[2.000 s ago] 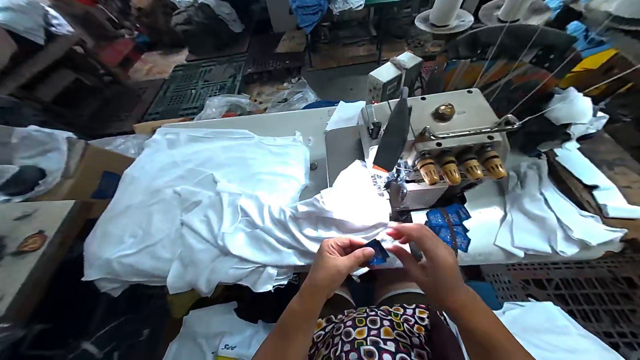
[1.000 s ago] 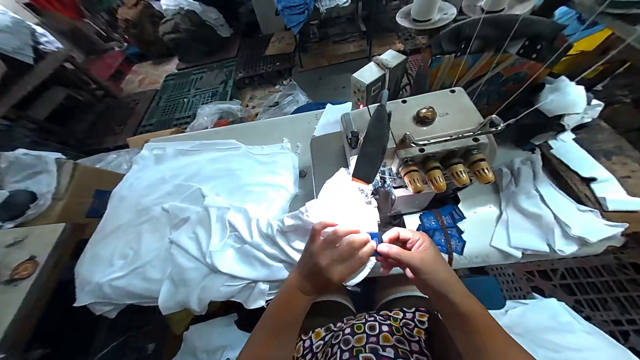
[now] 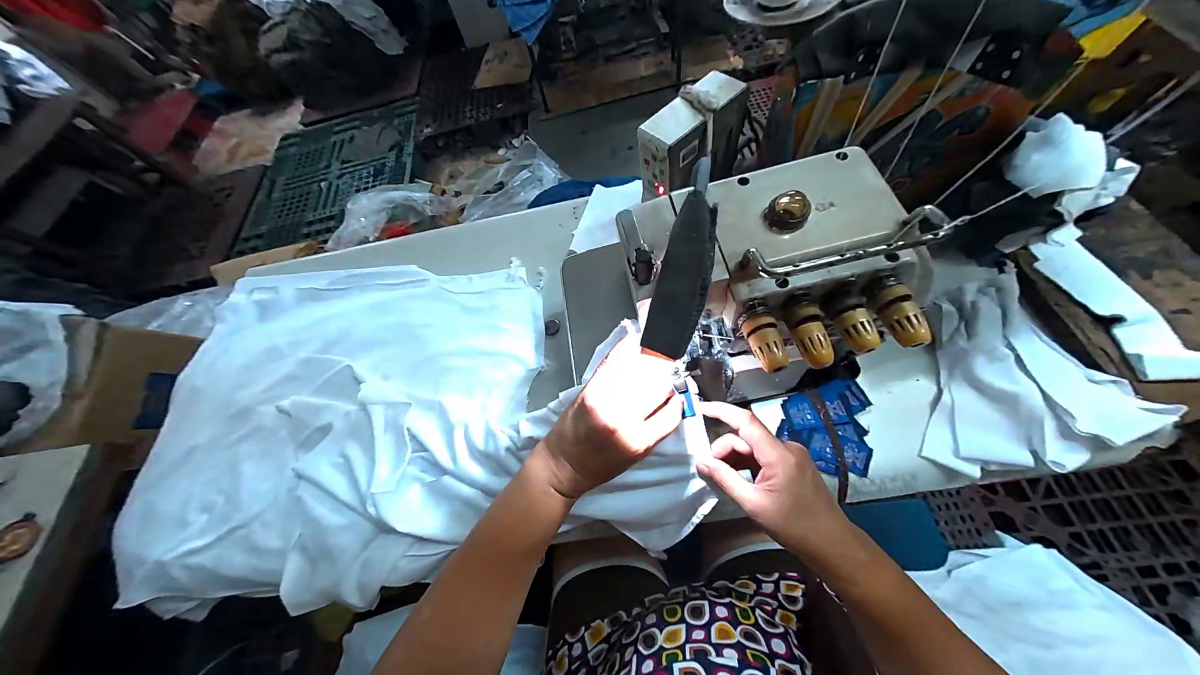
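White knit fabric (image 3: 375, 450) lies across the table and runs up to the presser foot of an overlock sewing machine (image 3: 816, 216). My left hand (image 3: 619, 412) grips this fabric just left of the foot, under bright light. Between thumb and fingers, my right hand (image 3: 764, 464) pinches the fabric's edge nearer my lap. A small blue label (image 3: 689, 403) shows at that edge, between the hands and close to the foot. More blue labels (image 3: 825, 427) lie right of my right hand, with a brown band across them.
A dark blade-shaped piece (image 3: 680, 277) stands above the needle area. Tension knobs (image 3: 834, 323) line the machine's front. White cut pieces (image 3: 1022, 375) hang over the table's right part. A cardboard box (image 3: 141, 375) stands at left, and a white fabric pile (image 3: 1059, 600) lies at lower right.
Both hands have moved up to the presser foot with the fabric edge. The blue label, between my fingers two seconds ago, is now at the edge by the foot.
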